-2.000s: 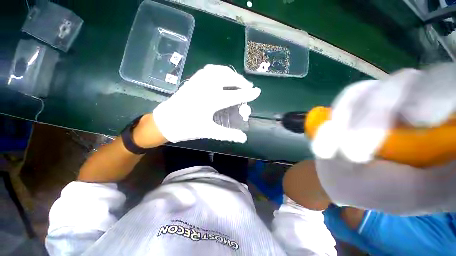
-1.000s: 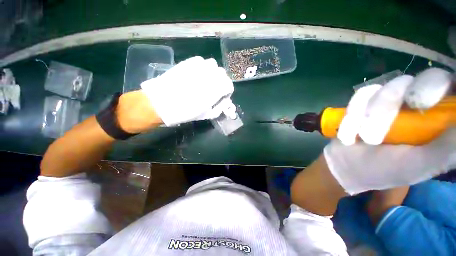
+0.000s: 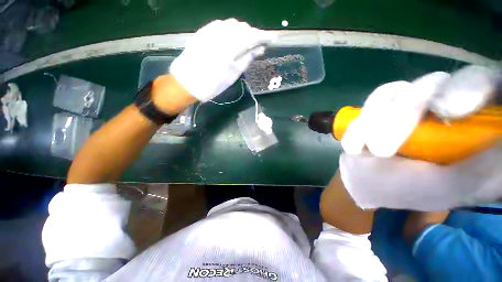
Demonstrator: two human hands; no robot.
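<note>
A clear plastic housing (image 3: 255,135) lies on the green bench in front of me, with a white fitting (image 3: 265,123) at its upper right corner and a thin white wire (image 3: 224,103) trailing from it. My gloved left hand (image 3: 220,58) is above the housing, at the left edge of the screw tray (image 3: 316,69); its fingertips are bunched, and whether they hold a screw cannot be seen. My gloved right hand (image 3: 396,118) grips the orange electric screwdriver (image 3: 440,137). Its bit points left, close to the white fitting.
A parts tray (image 3: 157,67) is partly hidden behind my left arm. Two clear housings (image 3: 77,96) lie at the left, with crumpled white cloth (image 3: 14,107) farther left. A pale rail (image 3: 352,39) borders the bench beyond the trays. A person's blue sleeve (image 3: 448,248) is at lower right.
My left hand has let go of the housing and moved up to the screw tray. The housing now rests on the bench with its wire visible. The screwdriver has moved slightly left and up.
</note>
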